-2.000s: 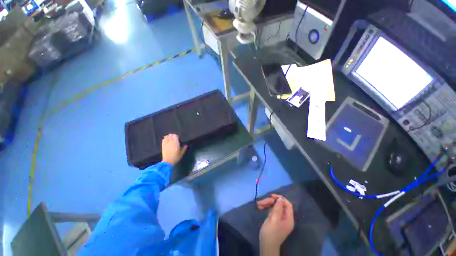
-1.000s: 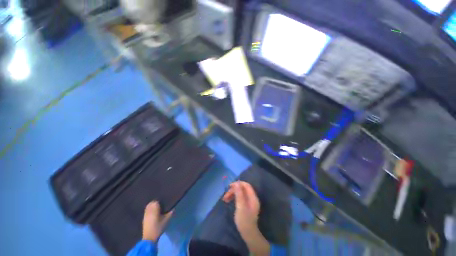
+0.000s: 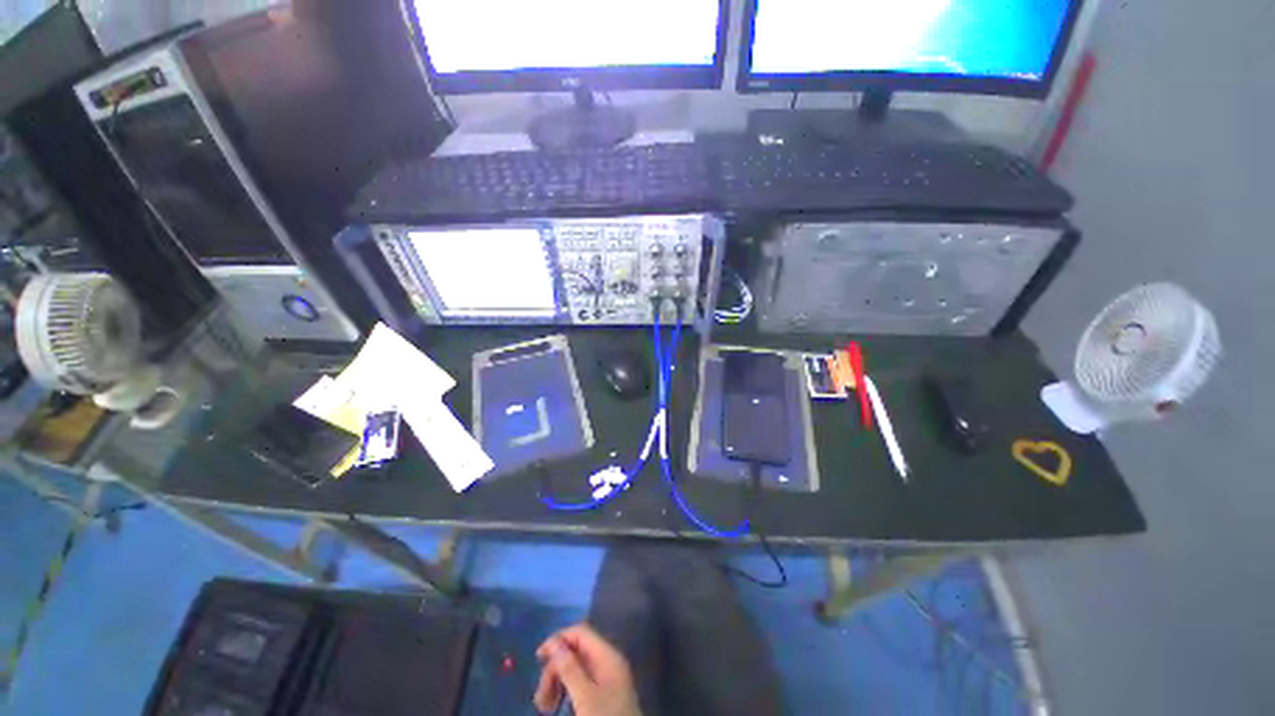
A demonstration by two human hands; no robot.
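Note:
My right hand is at the bottom edge, in front of the bench, fingers loosely curled; whether they hold something thin cannot be told. My left hand is out of the picture. The black foam-lined tray lies open at the lower left, cut off by the edge, with slots showing. A flat black device lies on the right coupling plate. The left coupling plate has no device on it, only a light square mark.
Blue cables run from the tester to the plates. A mouse lies between the plates. Papers lie left; a red stick, white stick, second mouse and yellow loop lie right. Fans stand at both ends.
The view has swung right and up to face the bench. The tray, closed at first, was opened and now shows at the lower left. My left hand has left the picture.

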